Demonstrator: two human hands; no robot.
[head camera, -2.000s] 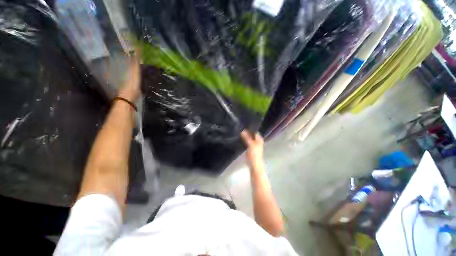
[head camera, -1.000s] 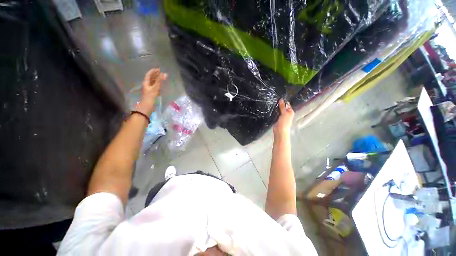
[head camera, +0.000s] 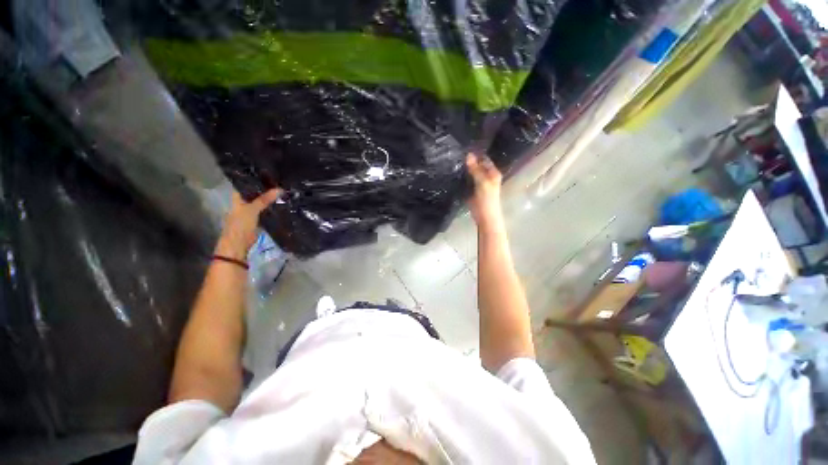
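Observation:
A black coat (head camera: 318, 204) in shiny clear film hangs in front of me, its hem towards me. A lime-green band (head camera: 345, 62) crosses it. A small white hang tag (head camera: 376, 173) on a string loop shows on the front. My left hand (head camera: 243, 221) is at the coat's lower left edge, thumb over the film and fingers partly hidden behind it. My right hand (head camera: 484, 177) grips the film and coat edge at the right. Both hands are bare.
Another dark covered garment (head camera: 82, 272) fills the left. A cream garment (head camera: 608, 107) with a blue patch and yellow-green garments (head camera: 694, 68) hang to the right. A white-topped table (head camera: 740, 318) with cables stands at the right, near a blue bag (head camera: 690, 207) and a bottle.
My left hand has moved from free air to the coat's left edge. The coat front is spread wider and its band lies more level. My right hand has moved slightly left, still gripping.

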